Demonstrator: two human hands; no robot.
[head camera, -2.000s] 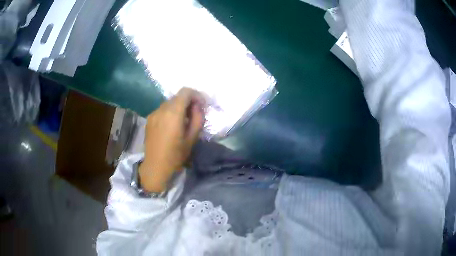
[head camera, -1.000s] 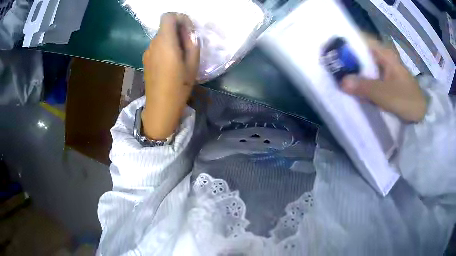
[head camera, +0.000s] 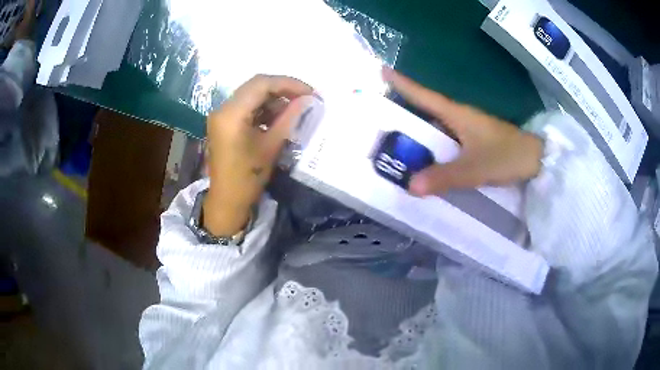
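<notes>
A long white watch box (head camera: 347, 155) with a dark blue watch face and grey strap printed on it lies tilted in front of my body. My right hand (head camera: 470, 148) grips it across the middle, fingers over the far edge and thumb near the watch face. My left hand (head camera: 250, 141) is at the box's left end, fingers pinched at the hang tab or the edge of clear film there; which one I cannot tell. A glaring white stack of poly bags (head camera: 253, 40) with crinkled clear edges lies beyond both hands on the green bench.
Another printed watch box (head camera: 579, 87) lies at the upper right, with more white boxes beside it. White folded card (head camera: 87, 43) with slots is at the upper left. A brown carton (head camera: 127, 188) stands below the bench's left edge. Part of another person's sleeve (head camera: 18, 72) shows far left.
My right hand has brought the watch box from the right to my left hand, turning it flatter. Crinkled clear film now spreads around the bag stack.
</notes>
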